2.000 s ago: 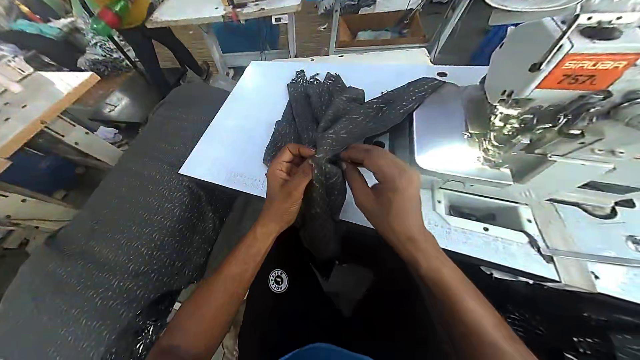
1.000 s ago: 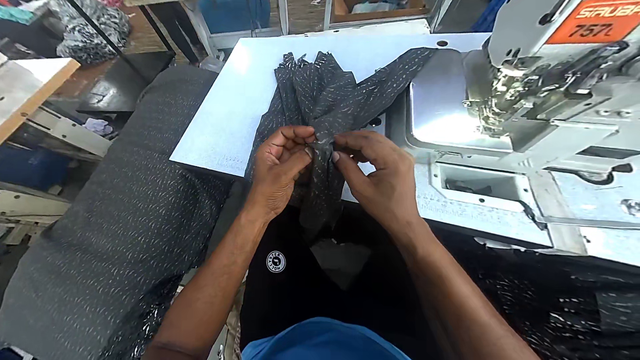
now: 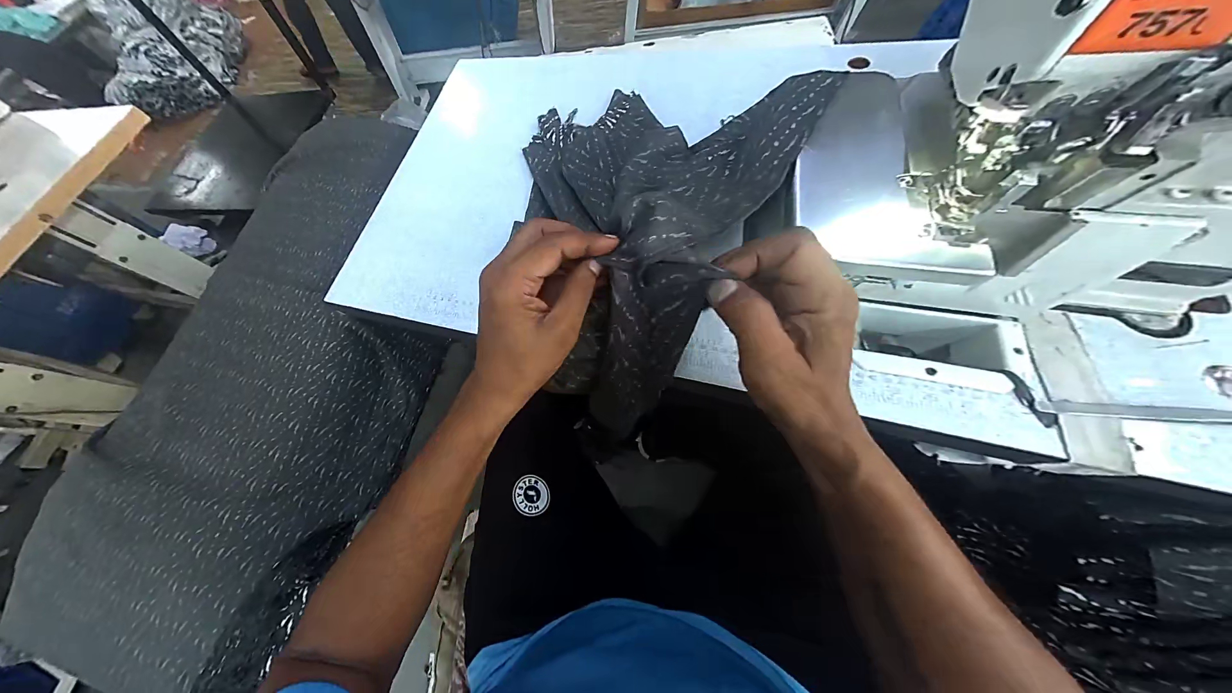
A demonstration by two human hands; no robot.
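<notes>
A dark grey fabric piece with light flecks (image 3: 664,183) lies bunched on the white sewing table (image 3: 433,221), and its lower end hangs over the front edge. My left hand (image 3: 539,298) pinches a fold of it between thumb and forefinger. On the other side, my right hand (image 3: 794,318) pinches the same fold, which is stretched between both hands. One arm of the fabric reaches up to the metal plate (image 3: 857,183) of the industrial sewing machine (image 3: 1078,144), at the right.
A long heap of similar grey fabric (image 3: 231,385) slopes down along the left. Shiny black fabric (image 3: 1088,568) lies below the table at the right. A wood-edged table (image 3: 67,173) stands at the far left. Behind it, a person's legs (image 3: 332,34) show near a patterned fabric bundle (image 3: 173,48).
My hands have moved apart, and a fold of the fabric now spans between them. They were close together on it before.
</notes>
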